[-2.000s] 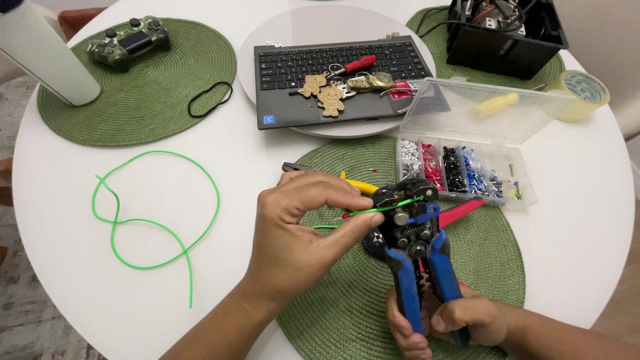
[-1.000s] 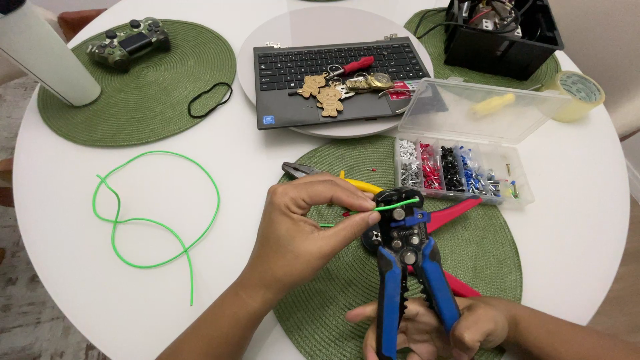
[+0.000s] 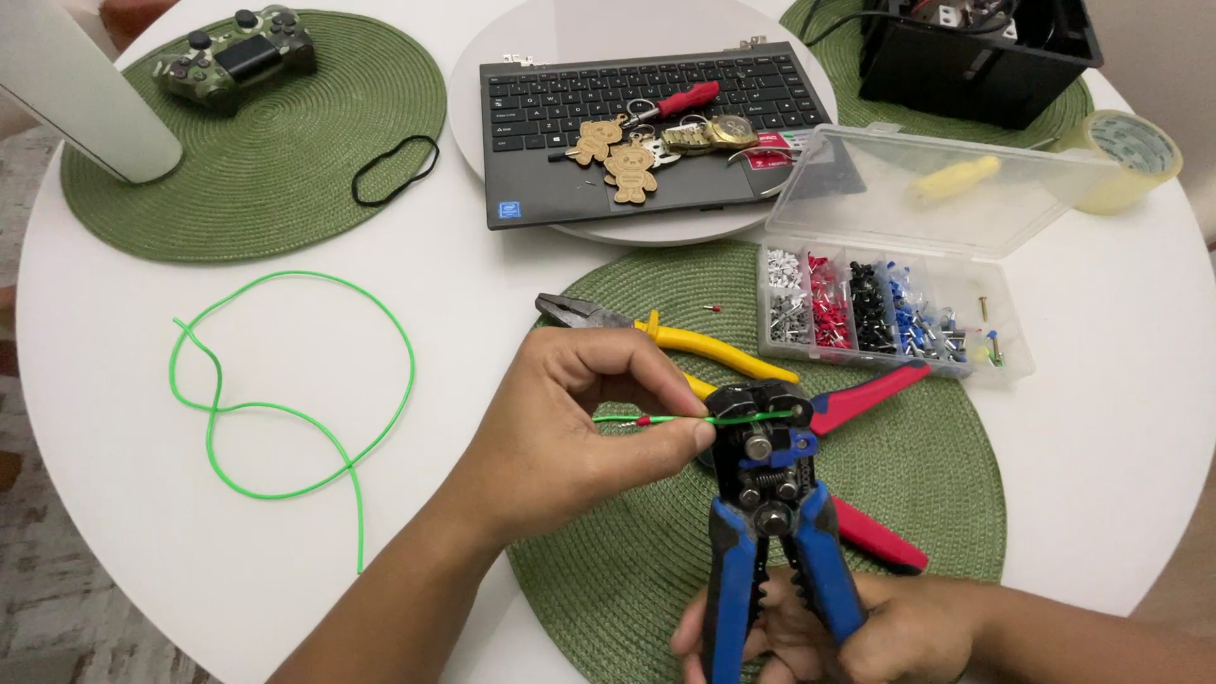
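My left hand pinches a short green wire between thumb and forefinger; a red ferrule shows on it left of the fingertips. The wire's right part lies across the jaw head of a blue-handled wire stripper. My right hand holds the stripper low on its spread handles, head pointing away from me. Behind it, a red-handled tool lies on the green woven placemat, its head hidden. Yellow-handled pliers lie partly behind my left hand. A loose red ferrule rests beyond them.
An open clear compartment box of ferrules stands behind the tools. A laptop base bears keys and a watch. Coiled green wire lies at left, below a game controller. A black bin and tape roll are at right.
The stripper's angle has shifted, and its handles look lower in the view than two seconds ago. My left hand still pinches the wire, and the red ferrule on it now shows.
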